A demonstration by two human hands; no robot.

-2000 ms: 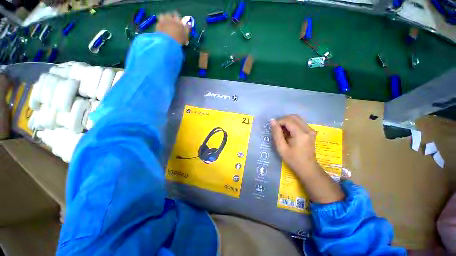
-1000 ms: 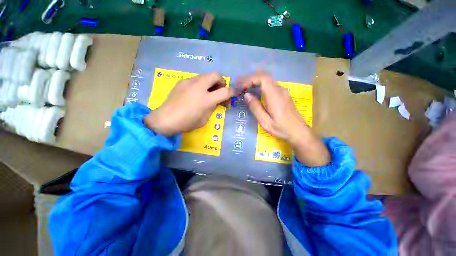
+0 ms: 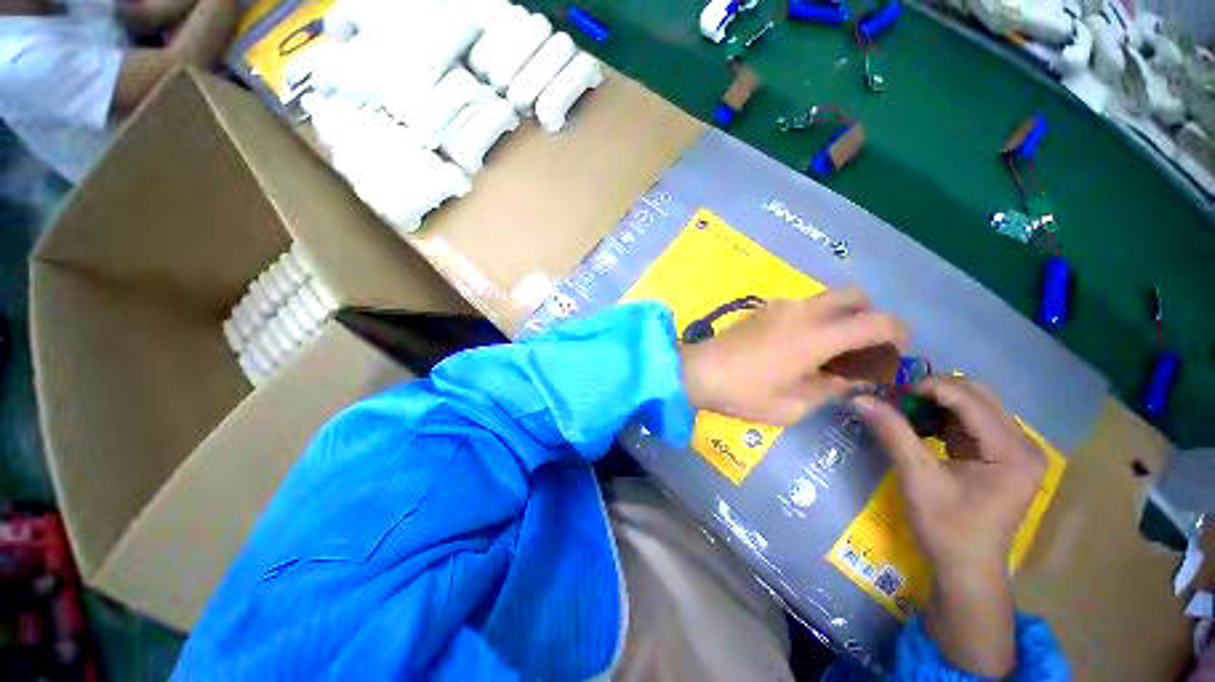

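My left hand (image 3: 793,353) and my right hand (image 3: 973,466) meet over the grey-and-yellow printed carton sheet (image 3: 986,315). Between their fingertips is a small battery-and-board assembly (image 3: 911,372); a bit of blue and thin dark and red wires show. The fingers hide most of it, so its exact position in the grip cannot be told. The left fingers are curled over it from above, the right thumb and fingers pinch it from the right.
White housings (image 3: 400,100) are piled at upper left. An open cardboard box (image 3: 147,280) with white shells inside stands at left. Blue batteries (image 3: 1055,291) with boards lie on the green conveyor (image 3: 933,227). A person's arm (image 3: 140,67) is at top left; a metal bracket (image 3: 1186,493) is at right.
The view has turned towards the left, bringing the open box and the other person into sight. My left hand has come back from the conveyor, and both hands are together at the small assembly.
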